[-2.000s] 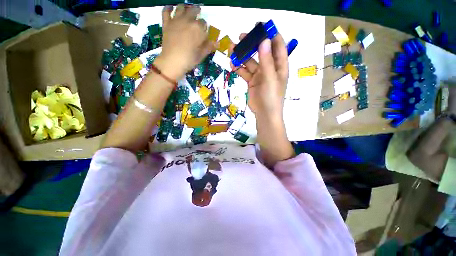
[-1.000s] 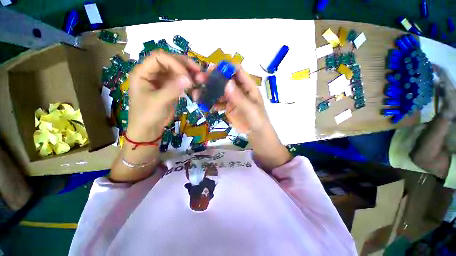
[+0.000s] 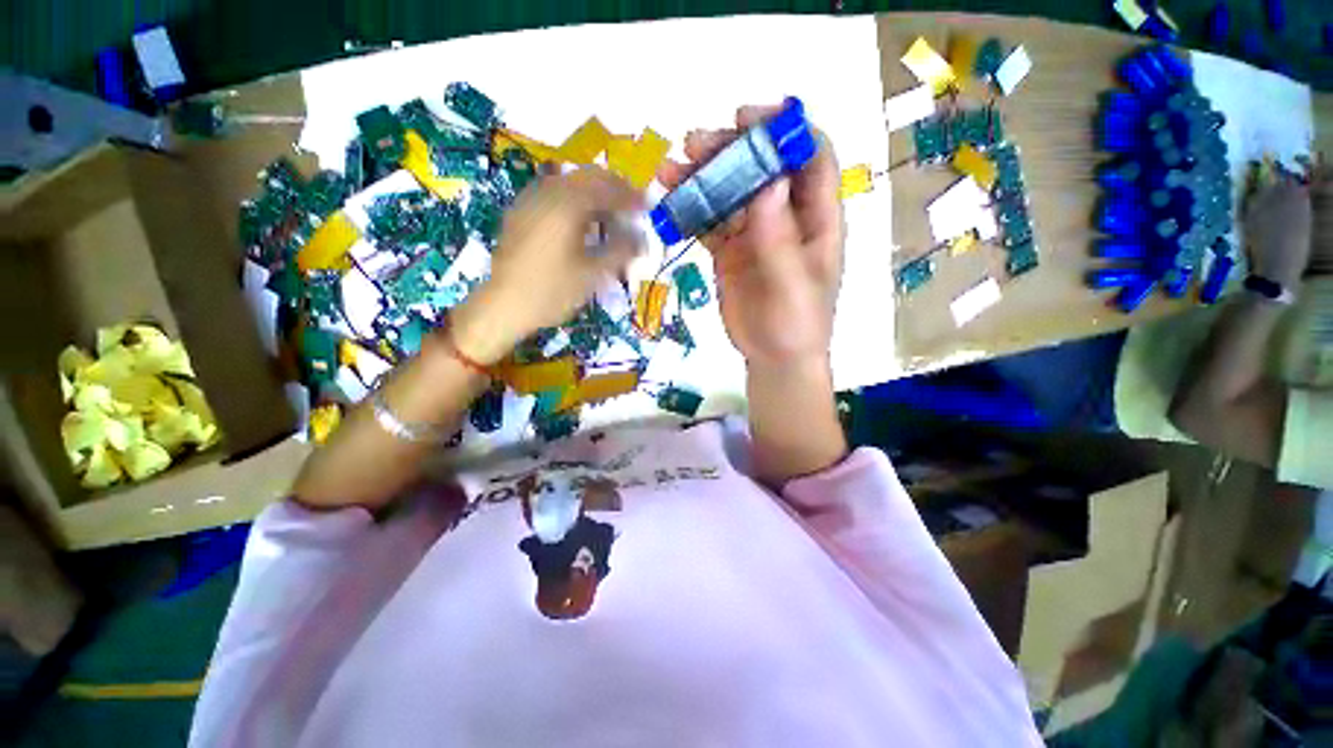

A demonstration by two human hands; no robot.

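My right hand (image 3: 778,256) holds a blue battery cell (image 3: 791,135), tilted with its upper end to the right. A dark grey flat face of the cell is turned up. My left hand (image 3: 563,249) is blurred beside the cell's lower-left end, above the heap; whether it holds anything cannot be told. A thin dark wire hangs near that end of the cell. Green circuit boards (image 3: 417,219), amber pieces (image 3: 329,241) and white pads lie heaped on the white sheet (image 3: 585,62) under and around my left hand.
A cardboard box (image 3: 103,241) at left holds pale yellow scraps (image 3: 132,402). Sorted boards (image 3: 1009,212) with amber and white pieces lie on cardboard at right. Grouped blue cells (image 3: 1133,176) stand beyond them. Another person's arm (image 3: 1265,314) is at the far right.
The cell has moved up and right in my right hand, and its face now looks lighter grey. My left hand has shifted right and is blurred. The view has shifted.
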